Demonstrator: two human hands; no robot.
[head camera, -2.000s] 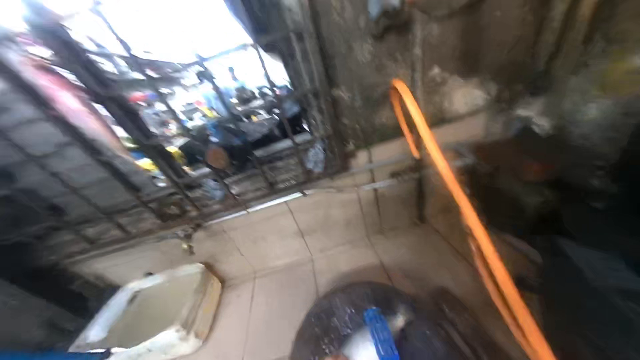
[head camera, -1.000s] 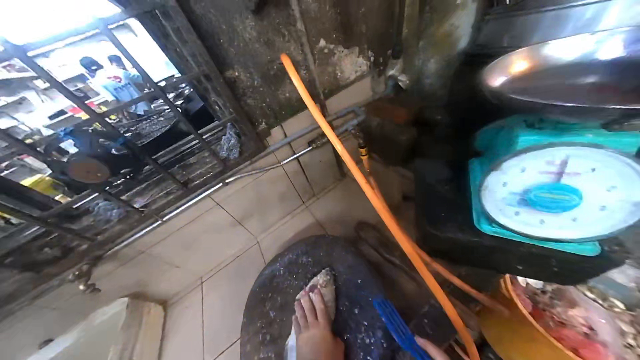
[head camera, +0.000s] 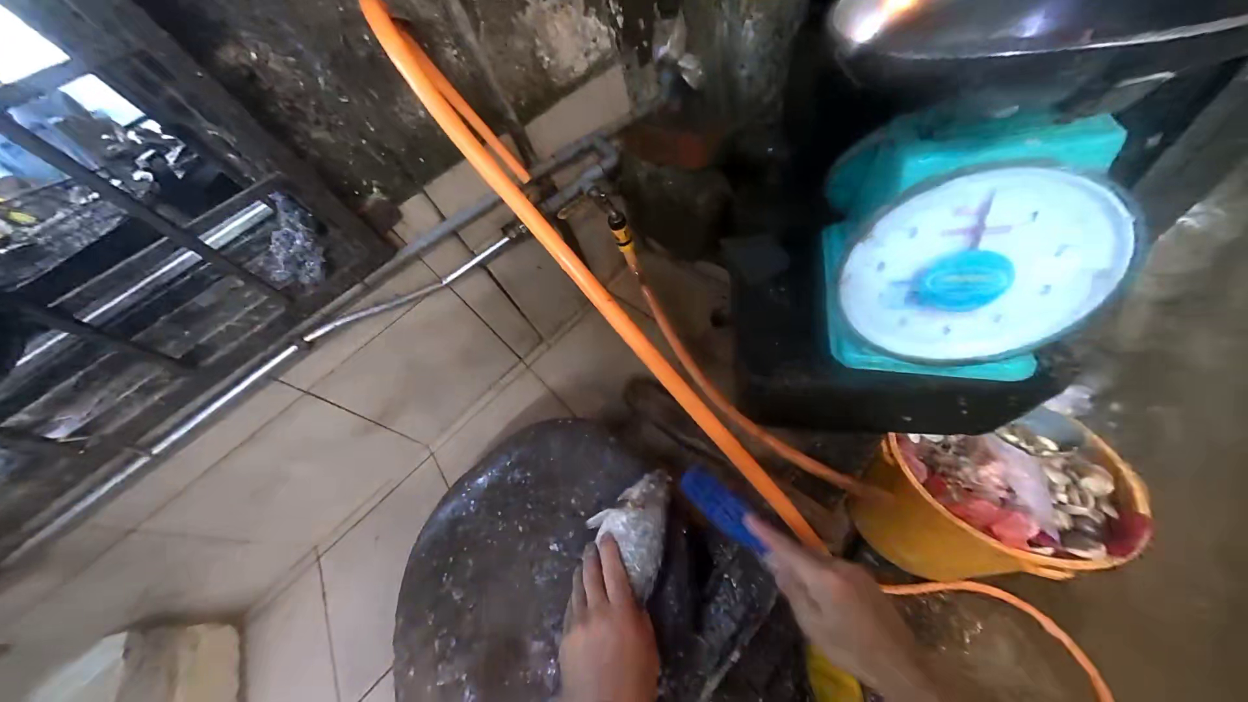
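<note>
A whole silvery fish (head camera: 641, 531) lies on a dark round block (head camera: 497, 526), its head end pointing away from me. My left hand (head camera: 609, 624) presses on the fish from above, fingers spread over its side. To the right, my right hand (head camera: 829, 604) grips a blue plastic tool (head camera: 720, 507), perhaps a scaler or brush, by its near end. The tool is held just beside the fish, apart from it. Scales and wet flecks dot the block.
An orange hose (head camera: 604, 302) runs diagonally past the block. At right, a teal dial scale (head camera: 975, 263) stands above a yellow bucket (head camera: 907, 526) of fish scraps. A pale box (head camera: 185, 663) sits lower left, and a barred window (head camera: 127, 205) upper left.
The view has swung right and down, bringing in the scale and bucket. My right hand with the blue tool has come further into view, beside the fish.
</note>
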